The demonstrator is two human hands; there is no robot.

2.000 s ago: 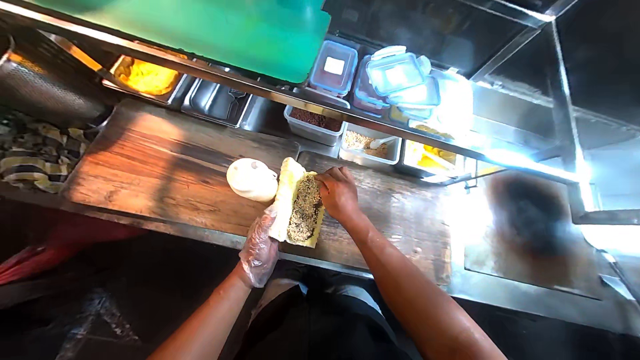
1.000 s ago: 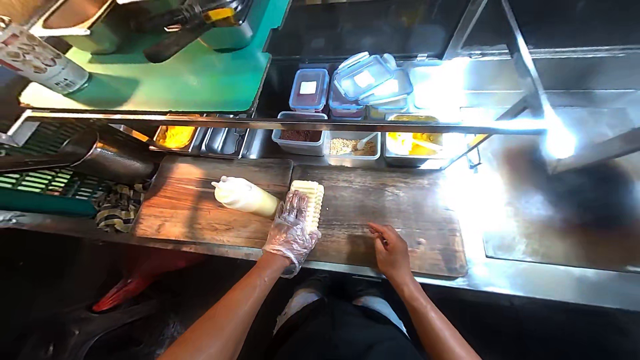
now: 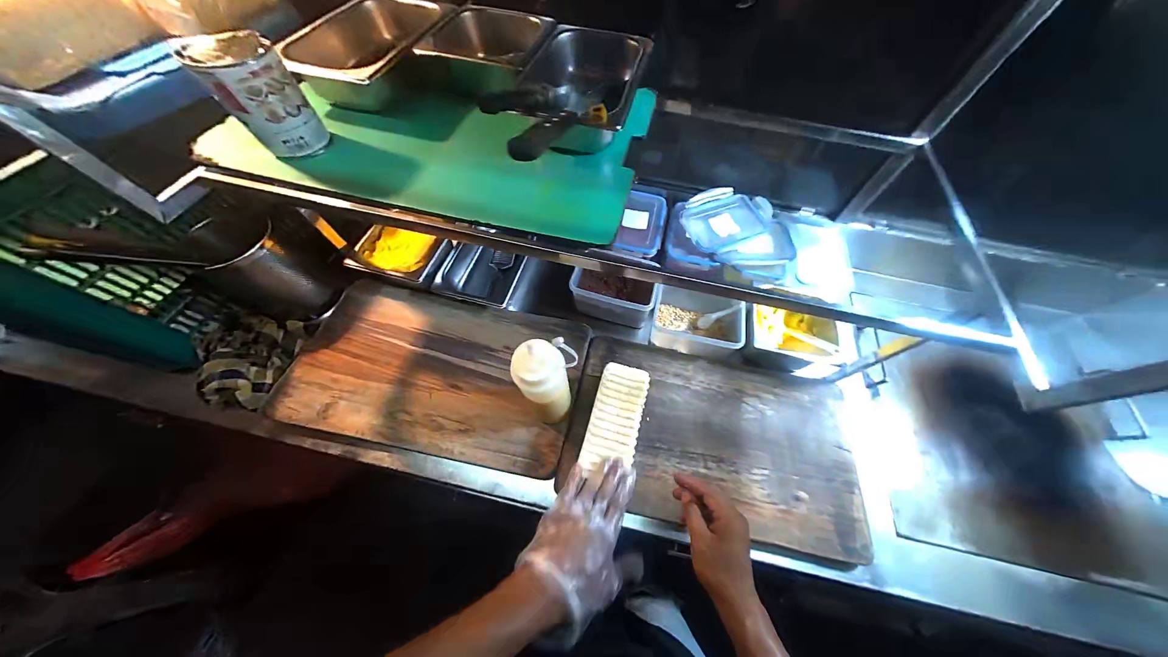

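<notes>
A pale ridged block of bread (image 3: 617,412) lies lengthwise on the right wooden board (image 3: 730,429), near that board's left edge. My left hand (image 3: 584,525), in a clear plastic glove, rests its fingertips on the near end of the bread; the fingers are stretched out and grip nothing. My bare right hand (image 3: 716,525) hovers by the front edge of the same board, fingers loosely curled, with no object visible in it. A squeeze bottle (image 3: 543,374) with pale contents and a cap on a strap stands on the left wooden board (image 3: 411,374), just left of the bread.
Behind the boards are tubs of brown filling (image 3: 616,297), chopped nuts with a spoon (image 3: 698,319) and yellow spread (image 3: 798,333). A metal shelf above holds a green cutting board (image 3: 438,182), steel pans (image 3: 584,68) and a tin (image 3: 265,100). A griddle (image 3: 1022,456) lies right.
Two seconds ago both hands held the bread with its dark speckled filling showing; now it lies pale side up. My right hand has let go. The squeeze bottle now stands upright. The view has shifted.
</notes>
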